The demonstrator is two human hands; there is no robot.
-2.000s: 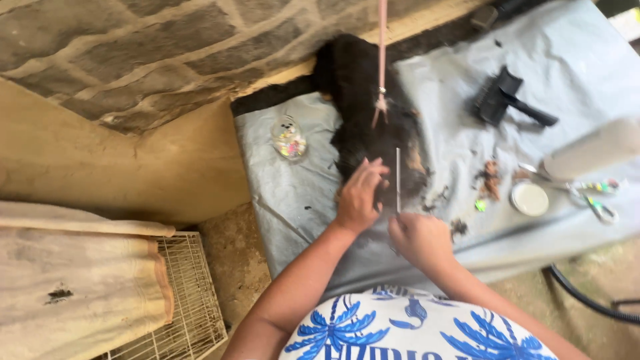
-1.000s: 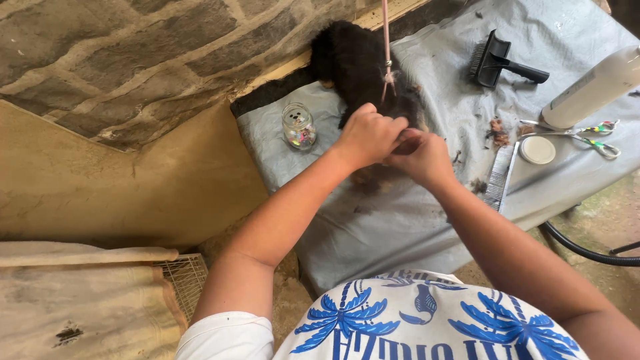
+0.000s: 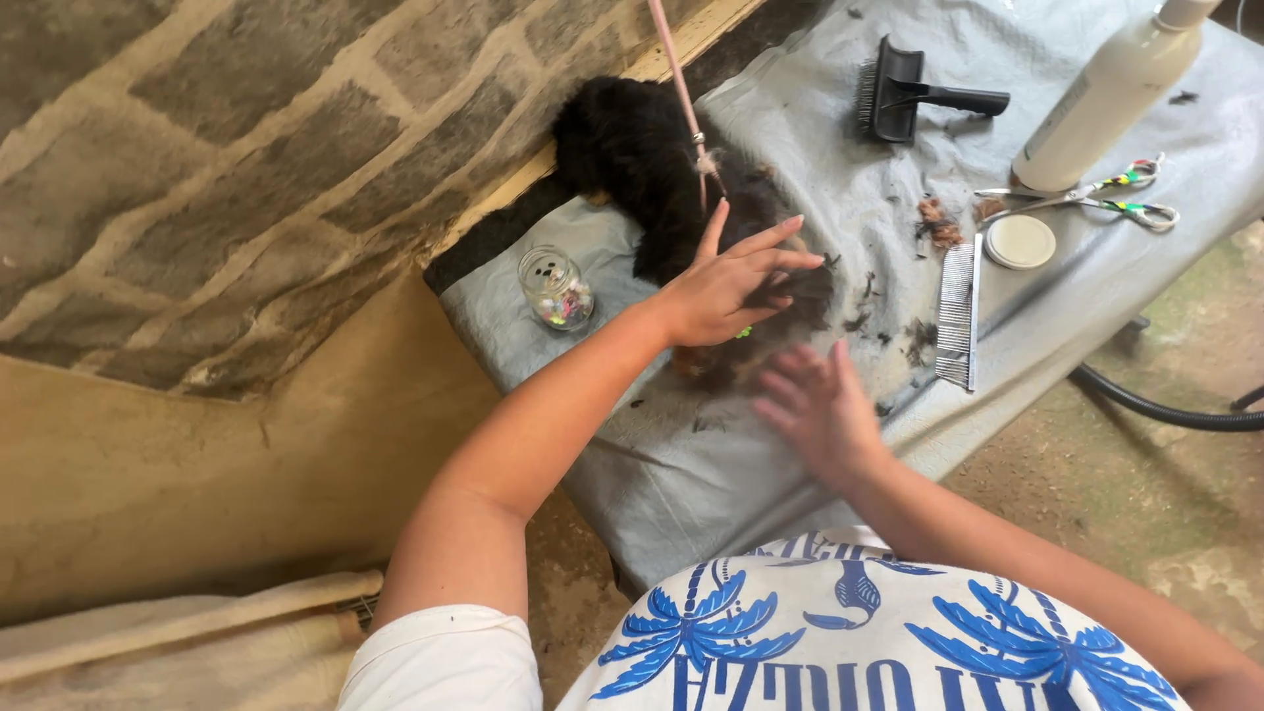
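A small dog with black fur [image 3: 642,148] is on the covered table, a pink grooming lead [image 3: 676,69] running down to it. My left hand [image 3: 741,276] lies over the dog with its fingers spread. Just under that hand, a small green clip or bow [image 3: 745,332] shows against the fur. Nearer to me, my right hand [image 3: 820,410] is blurred, its fingers apart and nothing seen in it. A steel comb [image 3: 956,316] rests to the right, close to a round white lid [image 3: 1020,242] and grooming scissors [image 3: 1086,197]. The dog's head is mostly covered or hard to make out.
A glass jar of small colourful pieces [image 3: 556,288] stands left of the dog. A black slicker brush [image 3: 899,94], a white bottle [image 3: 1111,99] and tufts of cut hair [image 3: 938,225] are on the right. A brick wall [image 3: 247,128] borders the table; a black hose [image 3: 1165,405] passes beside it.
The comb, held upright by my right hand two seconds ago, was on the table one second ago. My hands, together over the dog then, have come apart, and the green piece now shows by the fur.
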